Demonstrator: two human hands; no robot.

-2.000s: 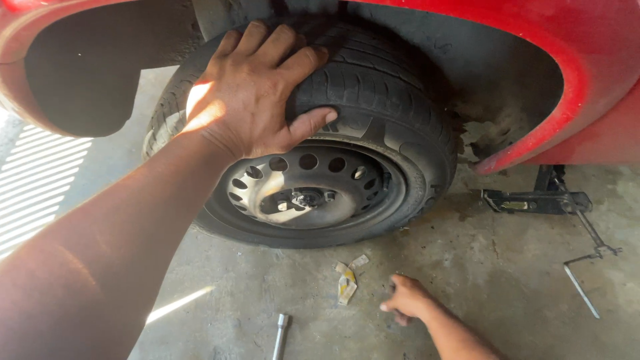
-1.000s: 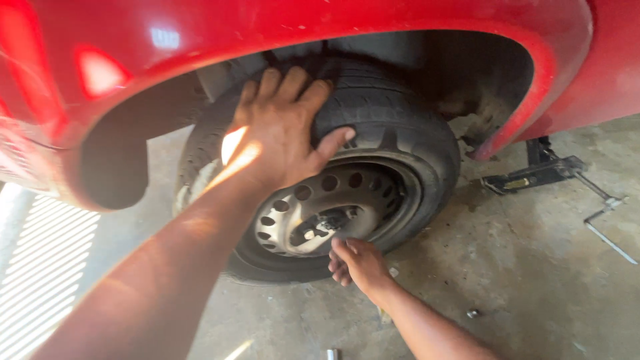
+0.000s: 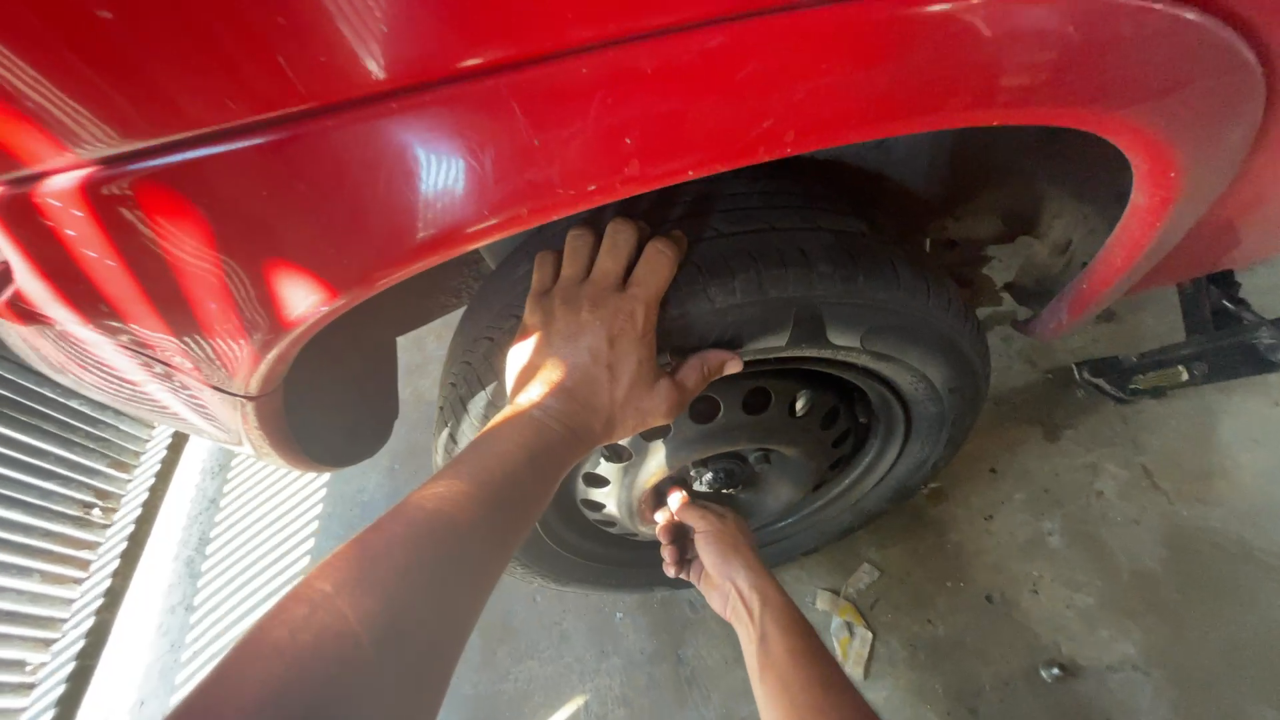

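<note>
My left hand lies spread on the tread and upper sidewall of a black tire, its thumb near the rim's edge. The tire is on a steel wheel rim with round holes, under the red wheel arch of a car. My right hand is at the lower middle of the rim, just below the hub. Its thumb and fingertips are drawn together by the wheel face; whether a small part is between them cannot be told.
A black scissor jack stands on the concrete floor at the right. Crumpled tape or wrapper and a small metal nut lie below the wheel. The red fender overhangs my hands. A slatted metal gate is at the left.
My right hand has risen from above the floor near the wrapper to the middle of the wheel. My left hand stays on the tire. The view has shifted toward the fender.
</note>
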